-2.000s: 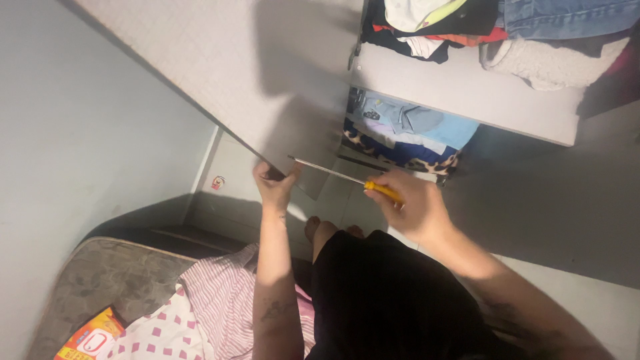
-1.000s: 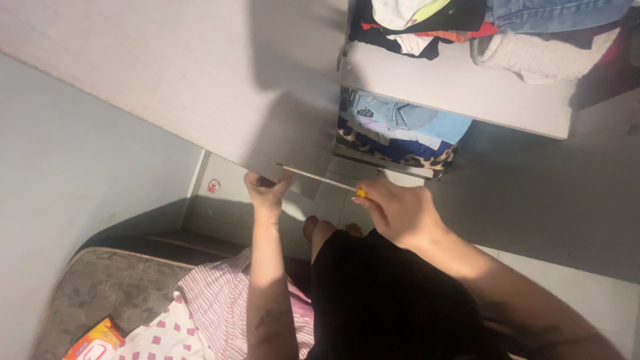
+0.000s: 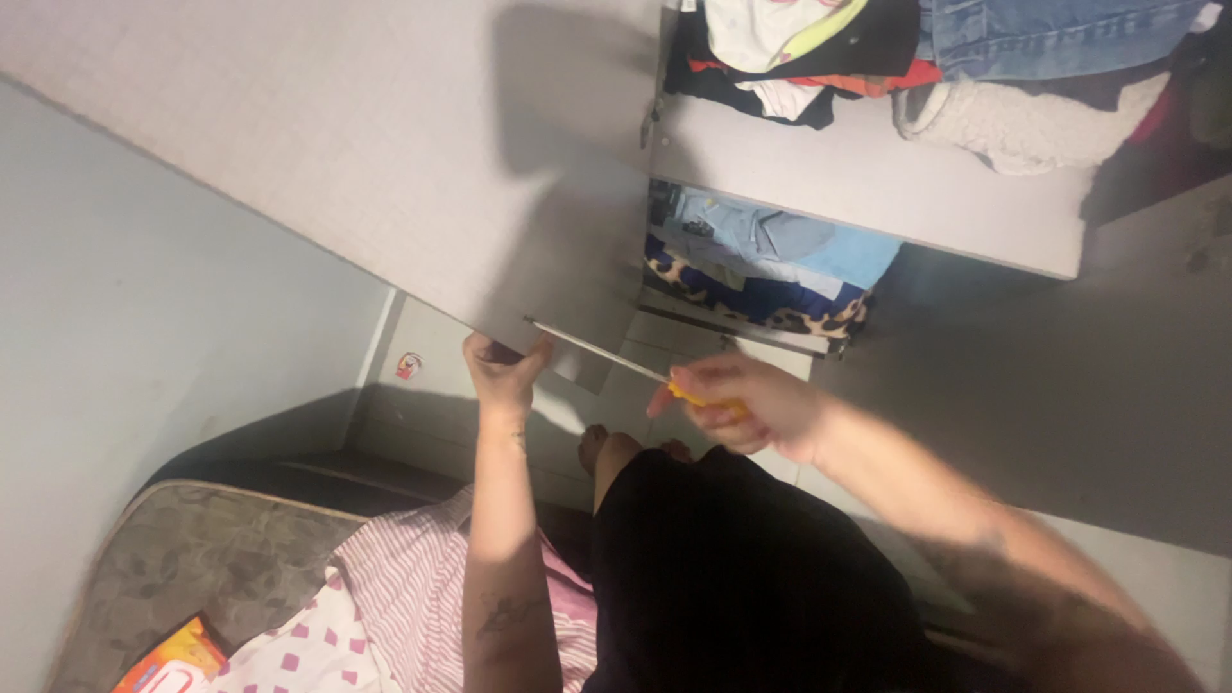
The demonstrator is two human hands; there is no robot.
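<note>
My left hand [image 3: 505,371] grips the lower edge of a pale wardrobe door [image 3: 385,164], its thumb on the near face and its other fingers mostly hidden behind the panel. Held in my right hand [image 3: 746,399] is a screwdriver [image 3: 602,353] with a yellow handle and a long metal shaft. The shaft slants up and left, its tip at a small dark spot on the door just above my left thumb. Whether the tip sits in a screw cannot be told.
Folded clothes lie on a wardrobe shelf [image 3: 866,183], with more clothes [image 3: 770,250] below it. A mattress [image 3: 241,539] at lower left bears pink-and-white cloth [image 3: 414,577] and an orange packet [image 3: 178,654]. A grey wall [image 3: 173,250] stands at left; my feet are on the tiled floor [image 3: 443,414].
My right hand has shifted its hold on the screwdriver's handle, which shows more than it did one second ago. My left hand stays at the door's edge.
</note>
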